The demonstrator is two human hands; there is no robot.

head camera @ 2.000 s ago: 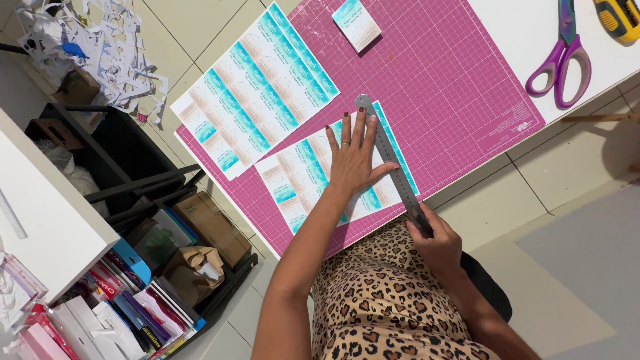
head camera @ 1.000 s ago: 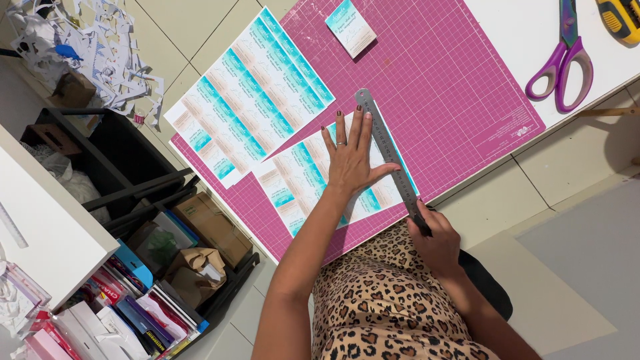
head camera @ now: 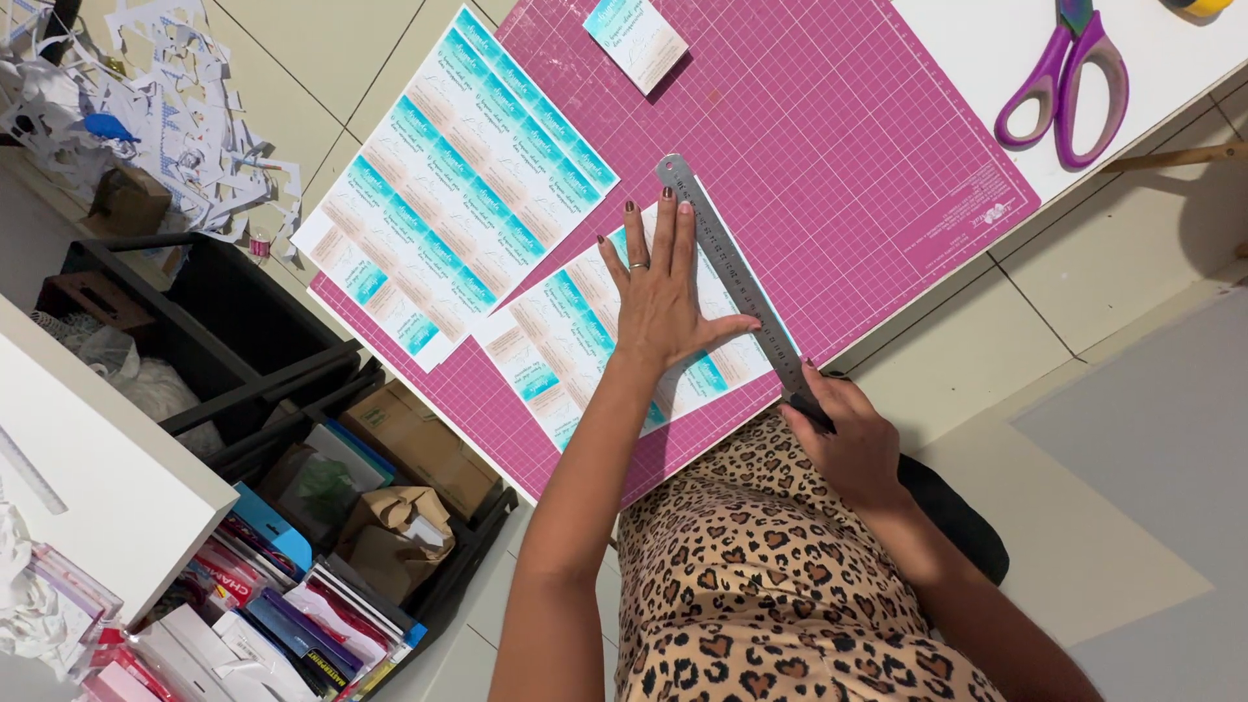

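A printed sheet (head camera: 575,336) with turquoise and sand-coloured bands lies on the pink cutting mat (head camera: 829,146). My left hand (head camera: 663,302) presses flat on it, fingers spread, with fingertips and thumb touching a steel ruler (head camera: 726,263) laid along the sheet's right side. At the ruler's near end, my right hand (head camera: 846,429) is closed round a dark tool, probably a craft knife, mostly hidden by the fingers. More printed sheets (head camera: 448,185) overlap at the mat's left. A small stack of cut cards (head camera: 639,44) sits near the mat's top.
Purple-handled scissors (head camera: 1072,93) lie on the white table right of the mat, with part of a yellow tool (head camera: 1199,6) beyond. Paper scraps (head camera: 180,127) are heaped at upper left. A black rack (head camera: 283,341) with boxes and a white surface (head camera: 88,458) stand at the left.
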